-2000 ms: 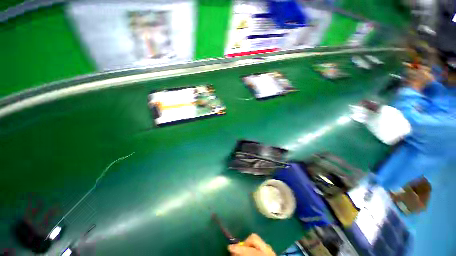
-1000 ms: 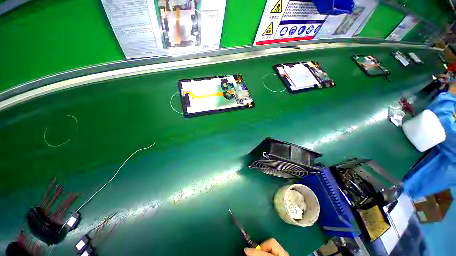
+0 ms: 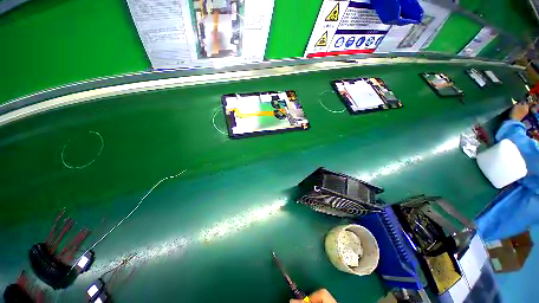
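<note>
My right hand (image 3: 319, 296) is at the bottom edge, partly cut off. It holds a soldering iron (image 3: 288, 276) by the yellow collar, with the thin dark tip pointing up and left above the green bench (image 3: 177, 207). The tip touches no part. My left hand is not in view. An open tablet (image 3: 266, 113) with an orange flex cable lies farther back, near the middle. A curling silver solder wire (image 3: 137, 206) lies at the left. Its lower end is by black ribbed bundles with red wires (image 3: 54, 264) and small black pieces with white squares (image 3: 96, 290).
A cleaning pot (image 3: 332, 255) stands right of the iron, beside a blue ribbed box (image 3: 390, 248) and an iron stand (image 3: 443, 272). A fume fan (image 3: 340, 192) sits behind. More tablets (image 3: 366, 94) lie back right. A person's blue sleeve (image 3: 514, 133) shows beyond a white roll (image 3: 501, 164).
The view has turned and steadied, with the back tablets now farther right in the picture. My right hand still holds the iron at the bottom edge. The other person's hand now shows at the far right.
</note>
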